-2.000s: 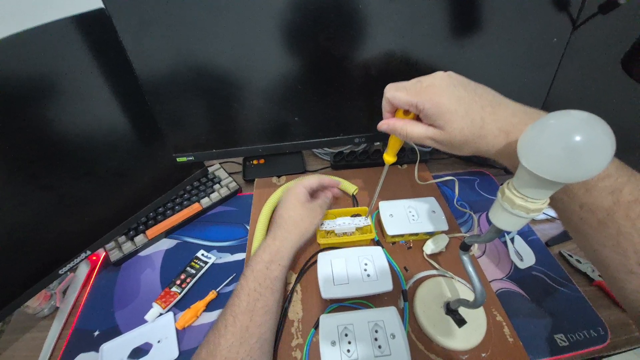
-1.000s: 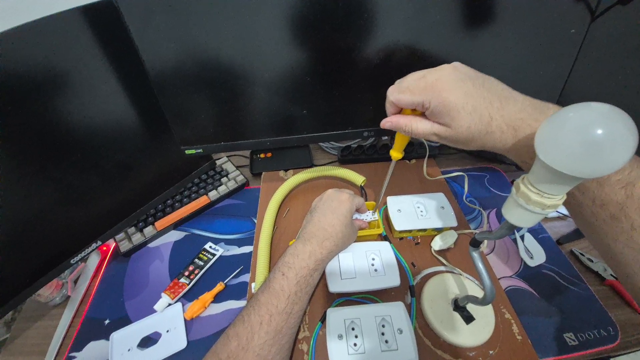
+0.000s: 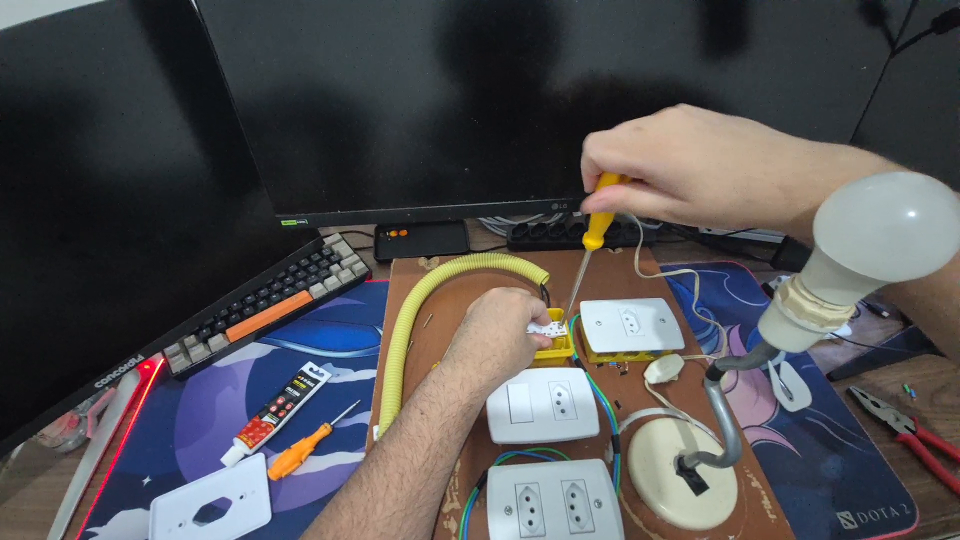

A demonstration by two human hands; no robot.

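Note:
My right hand [image 3: 652,169] grips a screwdriver by its yellow handle [image 3: 602,214]; the shaft slants down to the right end of a white mounting frame [image 3: 553,329]. That frame lies over a yellow electrical box [image 3: 555,351] on a brown board. The fingers of my left hand [image 3: 506,322] pinch the frame's left part and hide much of it and of the box. Dark wires come from the end of a yellow corrugated conduit [image 3: 420,292] behind the box. Right of the box is a white socket plate [image 3: 631,325] on another yellow box.
On the board [image 3: 442,315] stand more plates: a switch and socket plate [image 3: 543,405], a double socket plate [image 3: 555,502], and a bulb [image 3: 877,225] on a bent metal tube. Left lie an orange screwdriver [image 3: 301,450], a glue tube [image 3: 277,412] and a blank plate [image 3: 214,501]; right, pliers [image 3: 904,431].
My left hand has moved right and closed in over the frame and the box, which it leaves largely uncovered two seconds ago. My right hand still holds the screwdriver over the box's right end.

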